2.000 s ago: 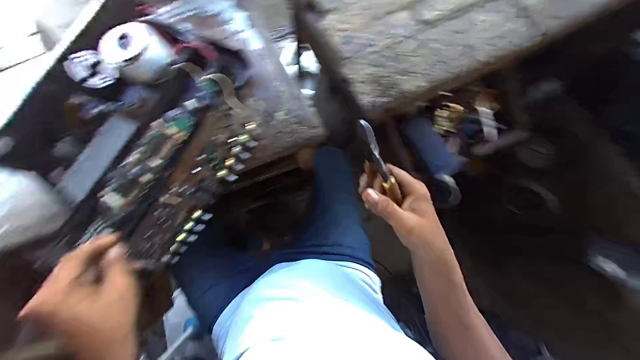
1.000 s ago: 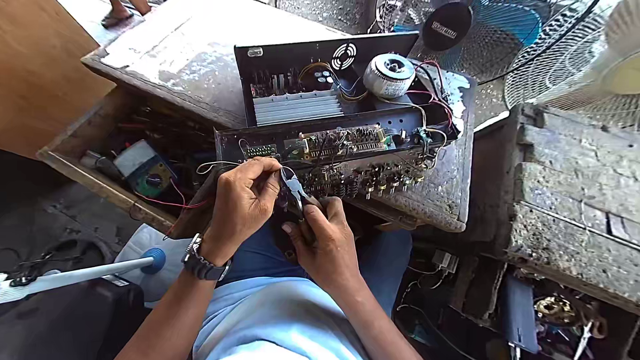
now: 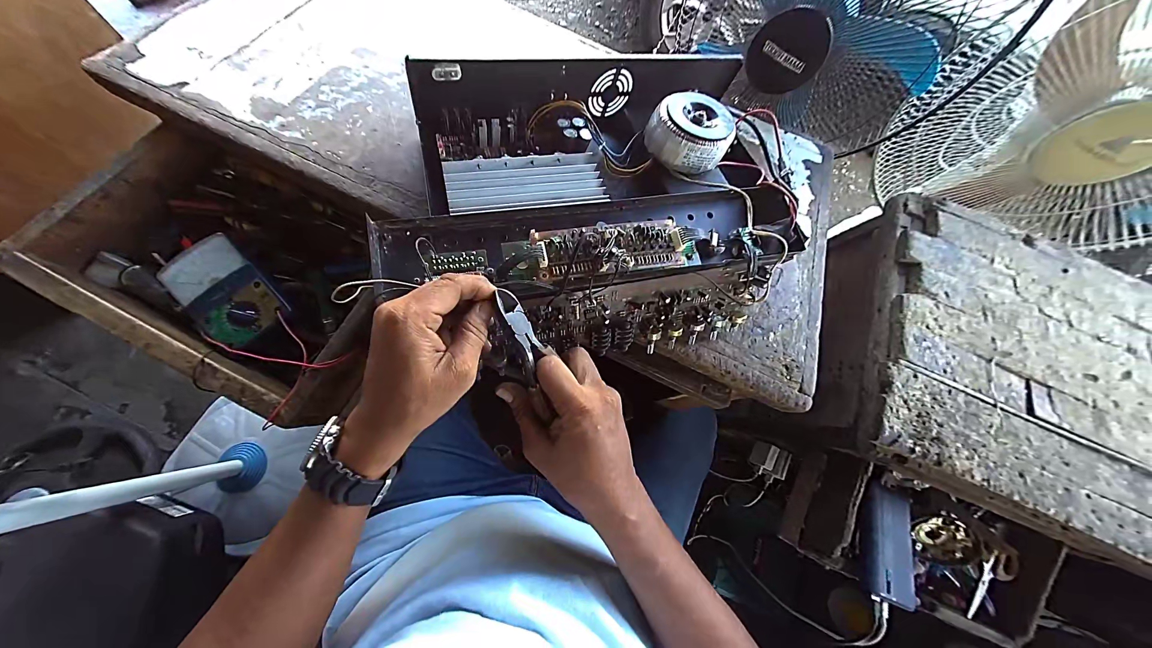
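My left hand (image 3: 430,346) pinches a thin pale wire (image 3: 373,283) in front of the open amplifier chassis. My right hand (image 3: 576,418) is closed round the handles of small pliers or cutters (image 3: 519,331), whose jaws meet the wire end just right of my left fingertips. Behind both hands lie a circuit board with components (image 3: 612,252) and a control board with a row of potentiometer shafts (image 3: 693,328). The metal chassis (image 3: 576,81) holds a finned aluminium heatsink (image 3: 526,184), and a toroidal transformer (image 3: 690,132) sits at its right.
An open wooden drawer (image 3: 135,337) at left holds a multimeter (image 3: 225,288) with red leads. A pale blue pole (image 3: 126,495) crosses the lower left. Fans with wire guards (image 3: 972,135) stand at upper right, beyond a rough wooden surface (image 3: 1017,333). A box of parts is below it.
Two seconds ago my hands were far apart, the right holding a tool with yellowish handles; now they meet at the wire and pliers by the chassis. The view has swung strongly.
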